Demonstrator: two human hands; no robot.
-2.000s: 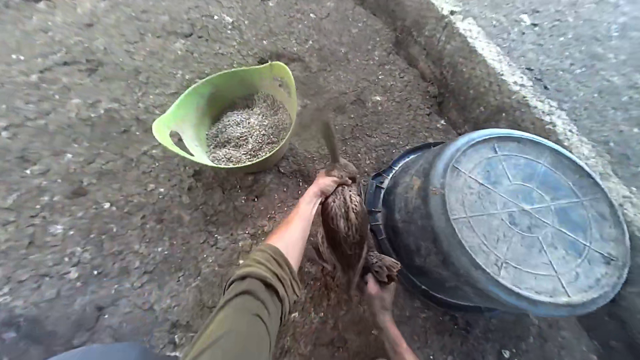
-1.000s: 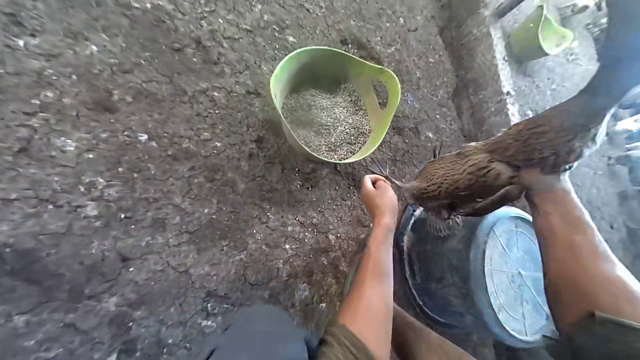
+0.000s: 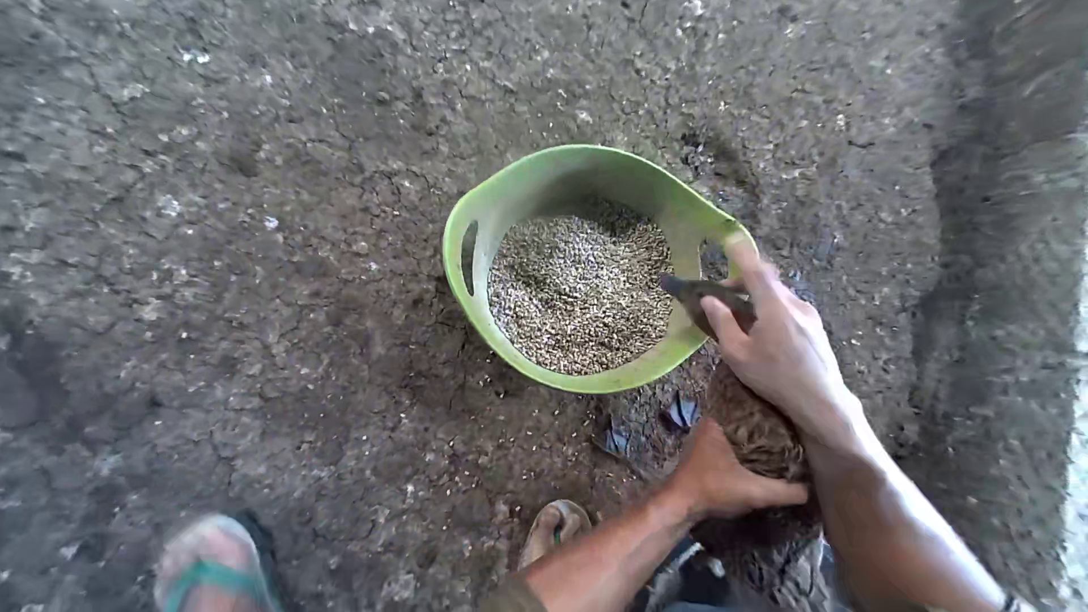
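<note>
A brown duck (image 3: 761, 438) is held between both my hands, its webbed feet showing near the ground. My right hand (image 3: 782, 331) grips its head and neck, and the dark bill points over the rim of a green plastic tub (image 3: 586, 380). My left hand (image 3: 727, 476) is wrapped around the duck's body, below my right hand. Grain (image 3: 582, 293) fills the lower part of the tub. The duck's rear part, at the bottom edge, is partly hidden by my arms.
Cracked, dirty ground (image 3: 280, 297) surrounds the tub, with scattered grains near it. Sandalled feet show at the bottom, one at the left (image 3: 212, 565) and one near the middle (image 3: 557, 523). A ledge with a pale edge (image 3: 1075, 476) runs along the right side.
The duck has come from the right of the tub to its lower right, its bill now over the rim. My right hand now holds its head. The view has shifted; the black tub is out of view.
</note>
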